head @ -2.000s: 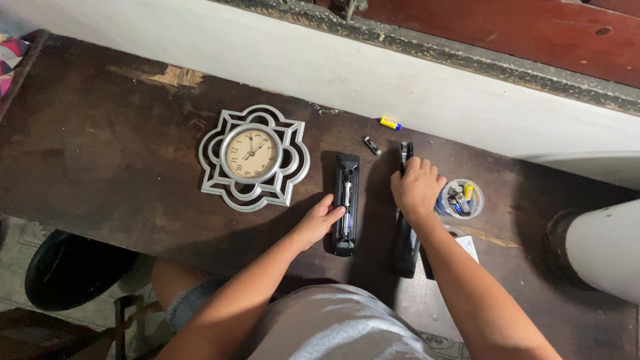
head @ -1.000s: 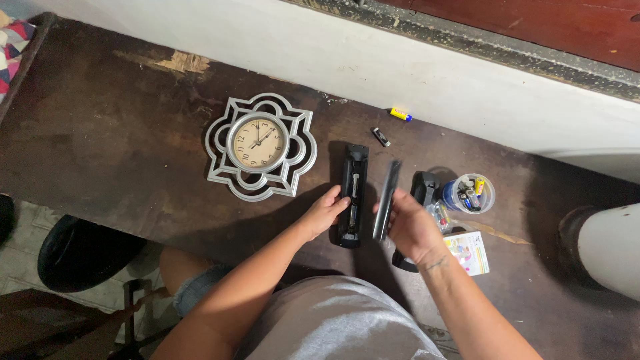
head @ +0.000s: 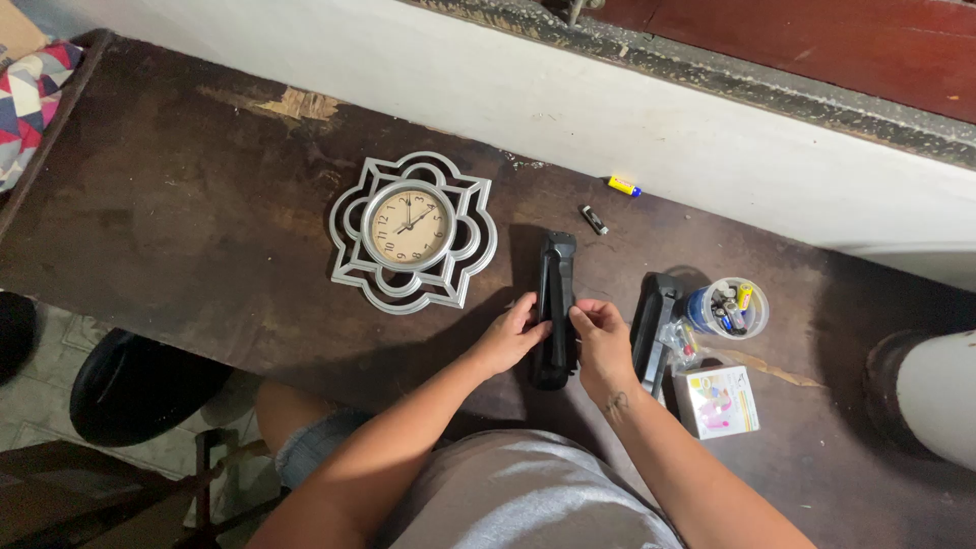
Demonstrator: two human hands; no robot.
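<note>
A long black plastic device (head: 557, 366) lies lengthwise in front of me, with a narrow black cover strip (head: 558, 313) slightly askew over its body. My left hand (head: 509, 335) grips the device's left side, thumb and fingers near its middle. My right hand (head: 605, 341) has its thumb and fingertips at the right edge of the strip; the exact contact is partly hidden. A second black device (head: 650, 324) rests just right of my right hand, beside a small clear plastic bag (head: 681, 341). A round clear tub (head: 757, 311) holds several batteries.
An ornate silver-framed clock (head: 412, 226) lies to the left. A yellow battery (head: 624, 186) and a black-and-silver battery (head: 594, 219) lie toward the wall. A small printed box (head: 718, 402) sits right of my right forearm, and a white cylindrical object (head: 942, 381) stands far right.
My right hand has moved left, bringing the dark strip from beside the device onto it. The device's interior showed earlier and is now mostly covered. My left hand stays at its left side.
</note>
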